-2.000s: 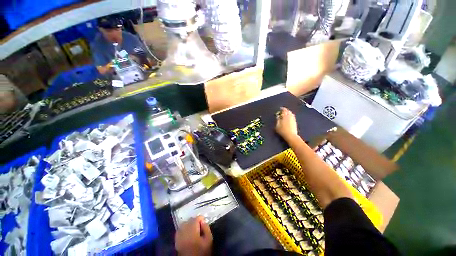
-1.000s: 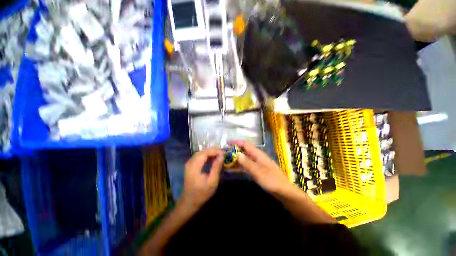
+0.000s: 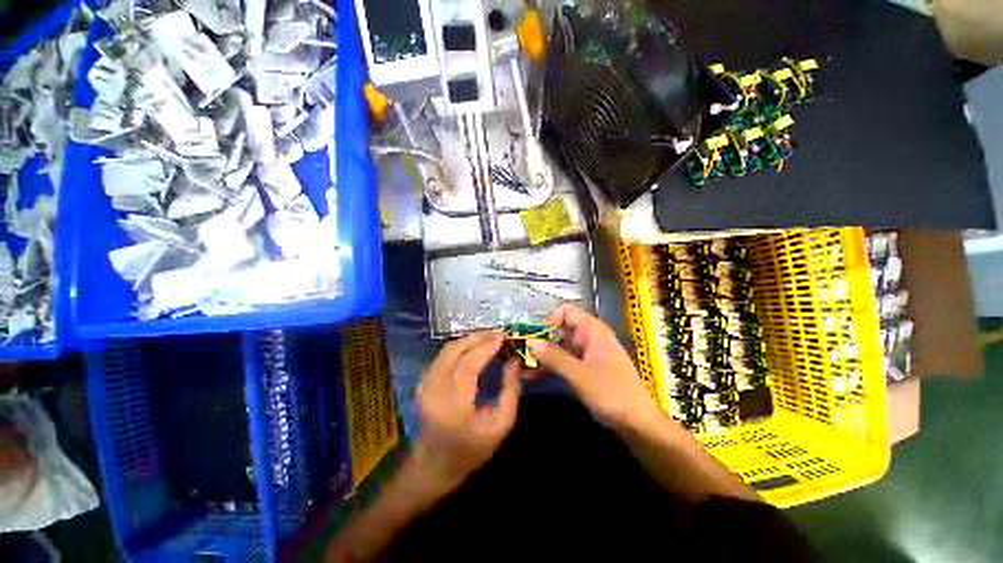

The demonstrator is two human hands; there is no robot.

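Note:
A small green circuit board with yellow and black parts is held between both hands at the near edge of the metal tray. My left hand grips its left side with fingertips. My right hand holds its right side with thumb and fingers. The fingers hide part of the board. The slim soldering iron points down above the tray's far edge, beyond the hands. Thin dark tweezers lie on the tray.
A blue tray of white housings stands left, above a blue crate. A yellow basket with rows of boards stands right. Loose boards lie on the black mat. A black fan and yellow sponge are ahead.
My right hand has come back from the black mat to meet my left hand over the tray's near edge, and a board is now between them. The view has tilted down.

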